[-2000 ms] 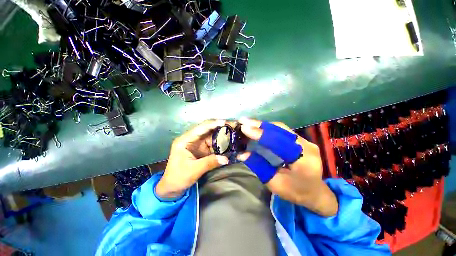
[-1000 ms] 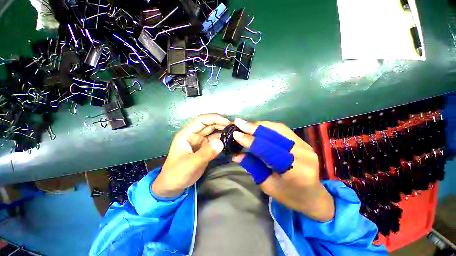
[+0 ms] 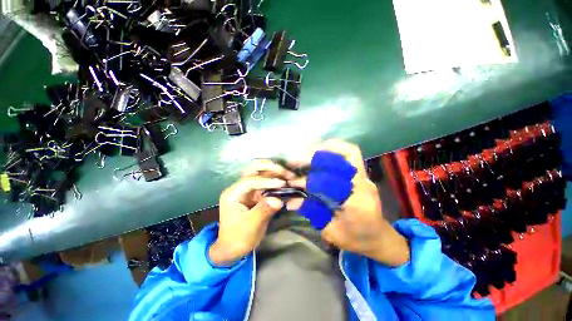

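A small dark workpiece (image 3: 284,193) is held in the fingertips of both my hands over my lap, just in front of the bench edge. It looks narrow and flat, seen edge-on. My left hand (image 3: 246,210) grips its left end between thumb and fingers. My right hand (image 3: 351,200), with bright blue finger sleeves (image 3: 330,182) on its fingers, holds its right end. The right fingertips are blurred and partly hidden by the sleeves. A heap of binder clips (image 3: 182,81), mostly black with silver wire handles, lies on the bench at the upper left.
The green bench (image 3: 351,75) spans the top. A white paper sheet (image 3: 439,37) with a dark bar lies at upper right. A red tray (image 3: 540,251) with black rows sits right of my lap. Dark parts (image 3: 170,241) and brown cardboard (image 3: 135,247) show below the bench edge at left.
The dark workpiece has turned from a round, ring-like view to a narrow edge-on one. My right hand has rotated and its fingers have shifted. The whole view has moved slightly.
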